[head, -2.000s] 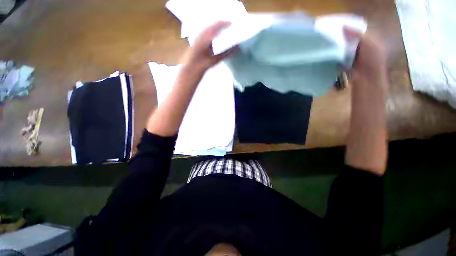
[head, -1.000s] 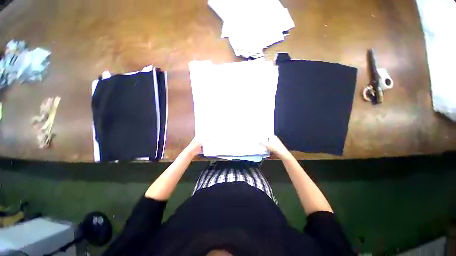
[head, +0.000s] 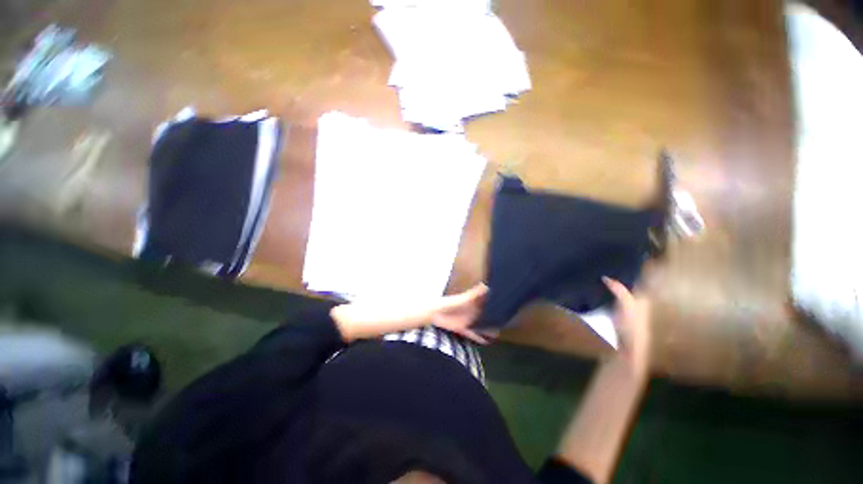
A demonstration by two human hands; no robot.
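A dark cut piece (head: 568, 241) lies right of the white stack, its near edge raised and bent, with a pale underside showing near my right hand. My left hand (head: 464, 312) holds its near left corner at the table's front edge. My right hand (head: 628, 321) holds its near right edge; the fingers are blurred. A stack of white cut pieces (head: 393, 208) lies in front of me, untouched.
A dark bundle with white edges (head: 206, 194) lies left. More white pieces (head: 454, 61) lie beyond the stack. Shears (head: 664, 194) and a tape roll (head: 688, 216) are right, white fabric (head: 828, 180) far right, pale-blue scraps (head: 64, 68) and blurred strips (head: 85, 161) far left.
My hands have left the white stack and moved right to the dark piece, whose near edge is now lifted. Earlier they carried a pale piece above the table. The view has tilted.
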